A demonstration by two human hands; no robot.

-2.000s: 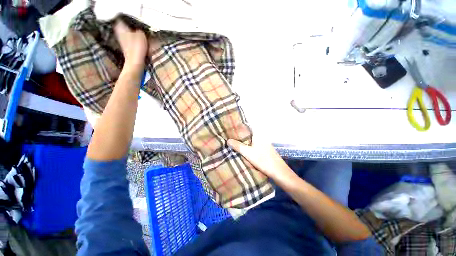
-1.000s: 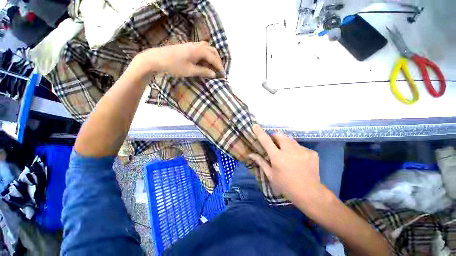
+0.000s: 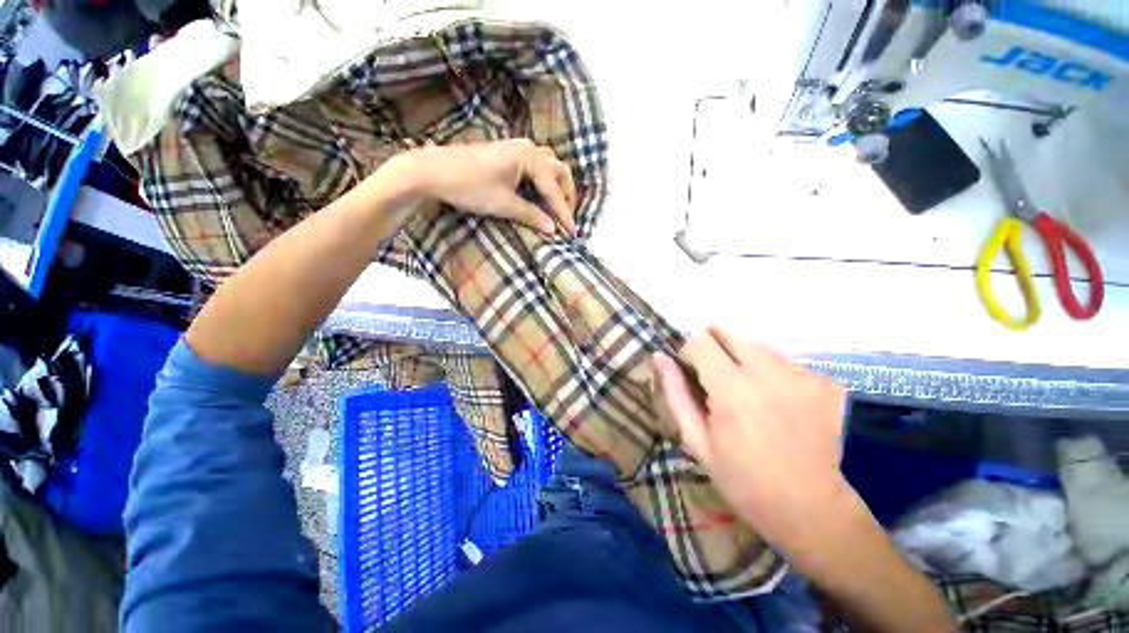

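Observation:
A tan plaid sleeve (image 3: 532,328) runs diagonally from the table over its front edge onto the lap. My left hand (image 3: 501,183) pinches its right edge on the table. My right hand (image 3: 761,420) grips the same edge lower down, past the table's front edge. The sleeve's lower end hangs below my right hand. The plaid garment body (image 3: 322,136) lies bunched at the left of the table, with cream fabric (image 3: 303,56) on top. The fingertips of both hands are partly hidden by folds and fingers.
The white machine head (image 3: 1040,68) with JACK lettering stands at upper right. Beside it are a dark flat pad (image 3: 929,167) and scissors (image 3: 1018,210) with yellow and red handles. A blue basket (image 3: 396,495) is by my knees. Plaid and white pieces (image 3: 990,532) lie at lower right.
My left hand has moved from the bunched garment to the sleeve's edge. My right hand has shifted along the edge from near the sleeve's end, and the view has shifted slightly.

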